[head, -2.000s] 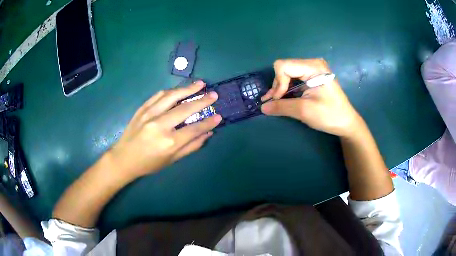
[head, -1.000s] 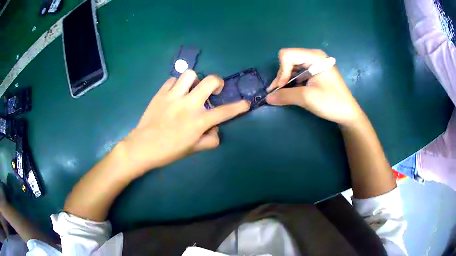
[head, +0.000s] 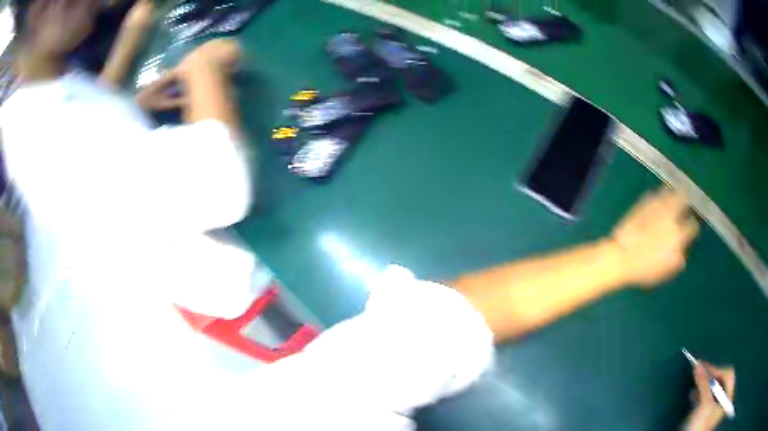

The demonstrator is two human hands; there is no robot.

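Observation:
My left hand (head: pixel 657 240) is blurred, with its arm stretched across the green bench beside the whitish strip. Its fingers look curled, but I cannot tell whether it holds anything. My right hand (head: pixel 712 391) is small and cut off at the lower right edge. It is shut on the tweezers (head: pixel 716 391), whose thin tip points up and left and whose rear end is white. The device housing and the small flap with the round white centre cannot be made out.
A smartphone (head: pixel 571 158) lies near the curved strip (head: pixel 497 61). Black device units (head: pixel 324 151) are piled left of it. More units (head: pixel 692 125) lie beyond the strip. A neighbouring person in a white sleeve (head: pixel 185 168) works at left. A red-edged object (head: pixel 244 332) shows below.
The view has swung left and blurred. My left hand has left the housing and reached out towards the strip. My right hand now shows at the lower right, still with the tweezers.

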